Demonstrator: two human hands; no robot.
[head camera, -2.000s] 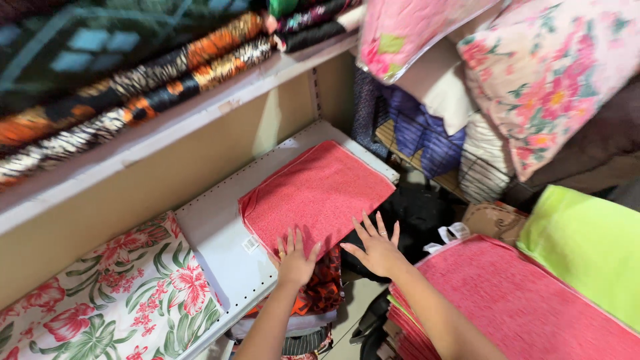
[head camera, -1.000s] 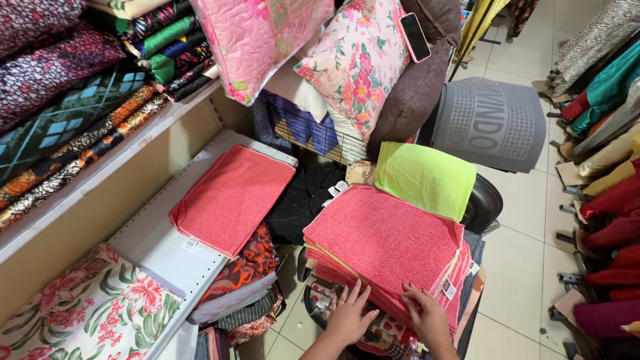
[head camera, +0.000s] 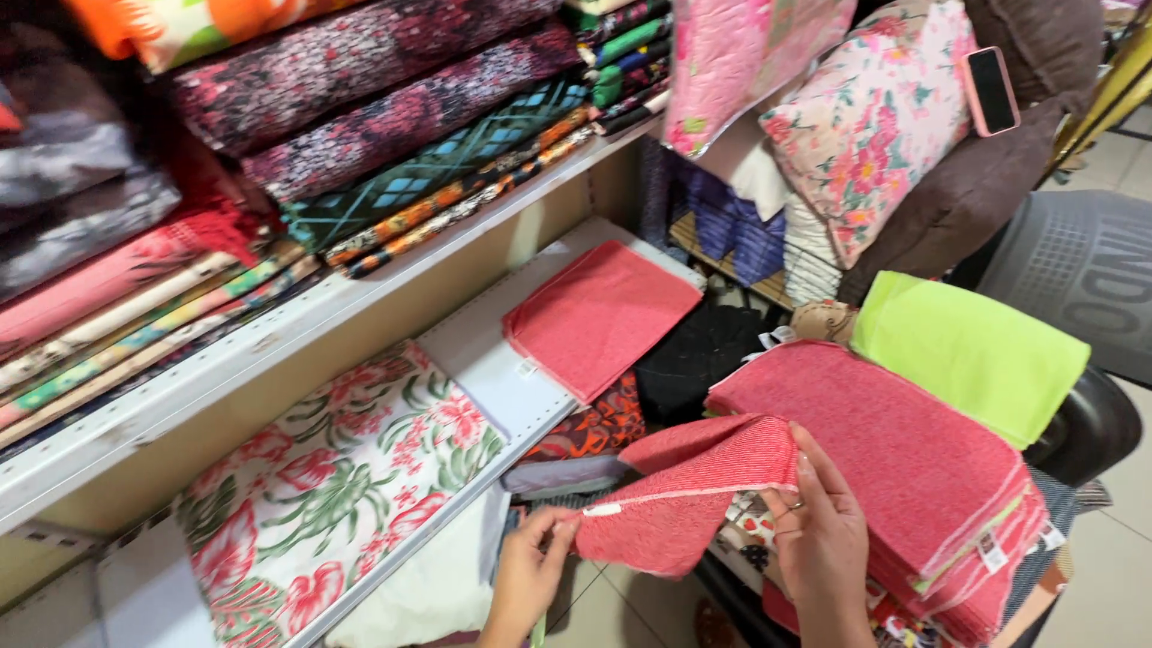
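A red cloth (head camera: 666, 531) hangs between my two hands, partly folded over, in front of the shelf. My left hand (head camera: 531, 562) pinches its left corner near a small white tag. The right corner is gripped by my right hand (head camera: 821, 526), which wears a ring. Right beside that hand stands a thick stack of red cloths (head camera: 882, 450) with white tags along its edge. Another red cloth (head camera: 603, 319) lies flat on the lower metal shelf (head camera: 477, 346), to the right of a folded floral fabric (head camera: 342, 486).
A lime-green cloth (head camera: 967, 351) lies behind the stack. Folded fabrics (head camera: 414, 135) fill the upper shelf. A floral cushion (head camera: 873, 126) and a pink phone (head camera: 992, 90) rest at the back. More folded fabrics (head camera: 585, 441) sit below the shelf edge. A grey perforated item (head camera: 1075, 279) stands at right.
A second ago both hands were at the front edge of the red stack; now they hold a red cloth up to the left of it. The view has swung back toward the shelf.
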